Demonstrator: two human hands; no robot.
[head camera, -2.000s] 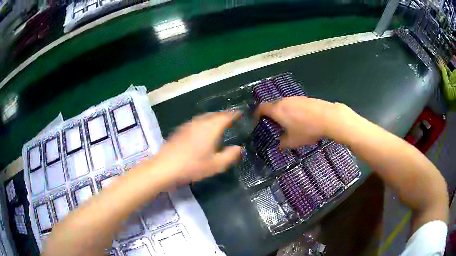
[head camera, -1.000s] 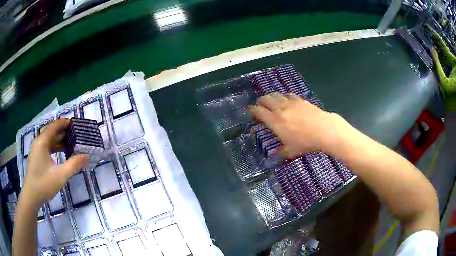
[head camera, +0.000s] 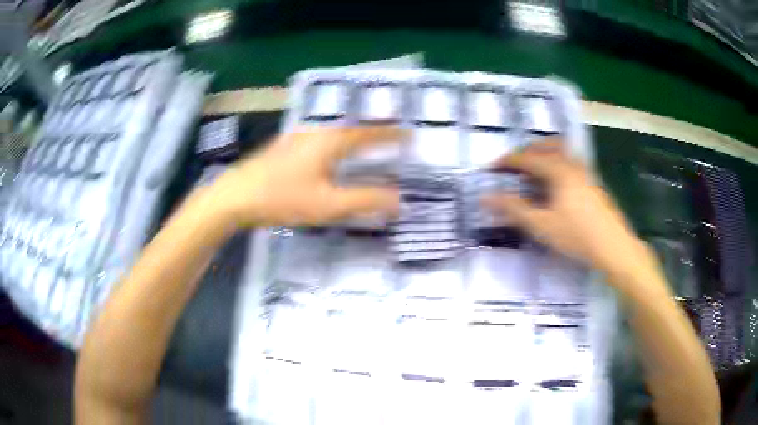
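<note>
The white housing tray (head camera: 374, 407) lies in front of me with rows of front housings (head camera: 435, 104) in it. My left hand (head camera: 324, 178) is over the tray's middle, fingers curved toward a dark and pale keypad stack (head camera: 426, 224). My fingers reach the stack's left side. My right hand (head camera: 553, 195) is over the tray to the right of the stack, around a blurred greyish bunch that looks like more keypads (head camera: 490, 195). Motion blur hides the fingertips and the exact contact.
Stacked housing trays (head camera: 91, 174) stand at the left. Set-aside keypads (head camera: 219, 135) lie on the dark bench between them and the tray. Keypad stacks (head camera: 731, 241) in a clear blister tray are at the right edge. The green conveyor (head camera: 332, 46) runs behind a pale rail.
The view has swung left. My right hand has left the blister tray and is over the housing tray. My left hand is now beside it, with keypads between both hands.
</note>
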